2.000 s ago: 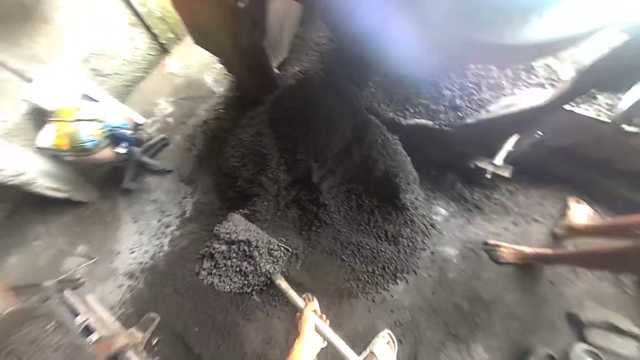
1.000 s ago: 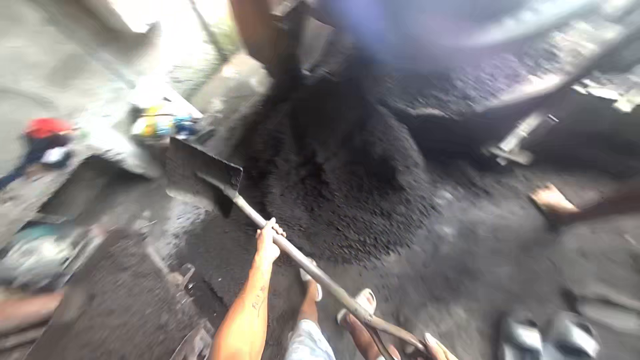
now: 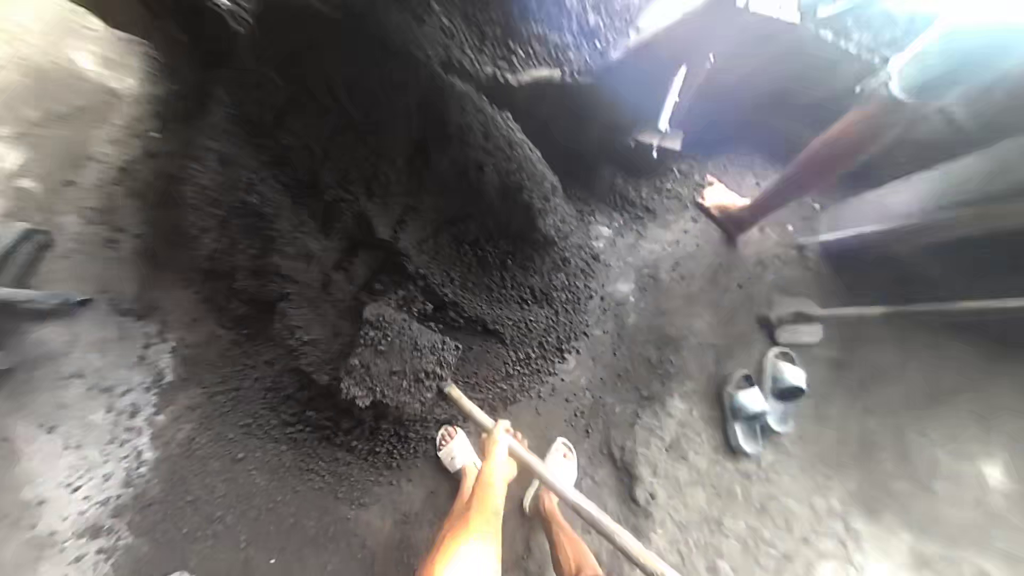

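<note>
A shovel's wooden handle (image 3: 584, 508) runs from the lower edge of the view up to its blade, which is covered by a heap of dark, coarse granular material (image 3: 400, 360). My left hand (image 3: 502, 442) is closed around the handle a short way behind the blade. My right hand is out of view, past the bottom edge where the handle leaves the picture. The loaded blade lies at the near foot of a large dark pile (image 3: 464, 216) of the same material.
Below the pile are my feet in white sandals (image 3: 458, 450). Another person's bare foot (image 3: 724, 200) stands at right. A pair of slide sandals (image 3: 748, 412) lies on the floor near another long-handled tool (image 3: 920, 307). Pale stone or concrete (image 3: 72, 64) rises at upper left.
One second ago the shovel blade was bare and raised left of the pile; now it is down at the pile's foot, loaded. My right hand has gone out of view. The view has shifted.
</note>
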